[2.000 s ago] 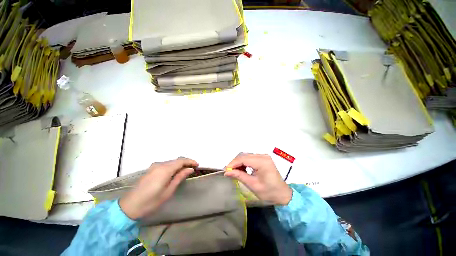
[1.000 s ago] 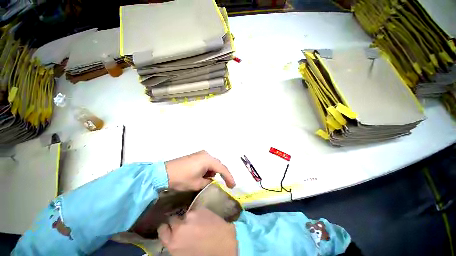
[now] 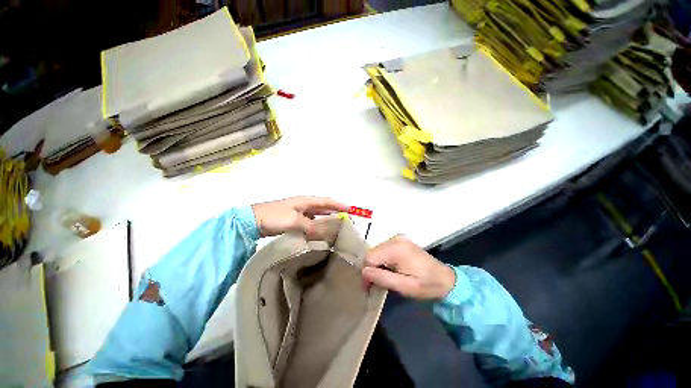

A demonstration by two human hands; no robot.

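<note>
A taupe bag body is held upright at the table's front edge, its mouth open towards me. A small round dot shows on its inner left panel. My left hand holds the far corner from the left, beside a small yellow bit of binding. My right hand pinches the right edge of the mouth between thumb and fingers. The small red case lies just beyond the far corner. A short piece of black cord shows beside it; the snips are hidden.
Bag stacks stand at the back left, back centre and back right. A bottle with amber liquid lies left, near the white work board. Dark floor lies beyond the table's right edge.
The view has turned right. The bag is now turned mouth towards me and opened. My left hand has moved to its far corner, my right hand to its right edge. The snips are now out of sight.
</note>
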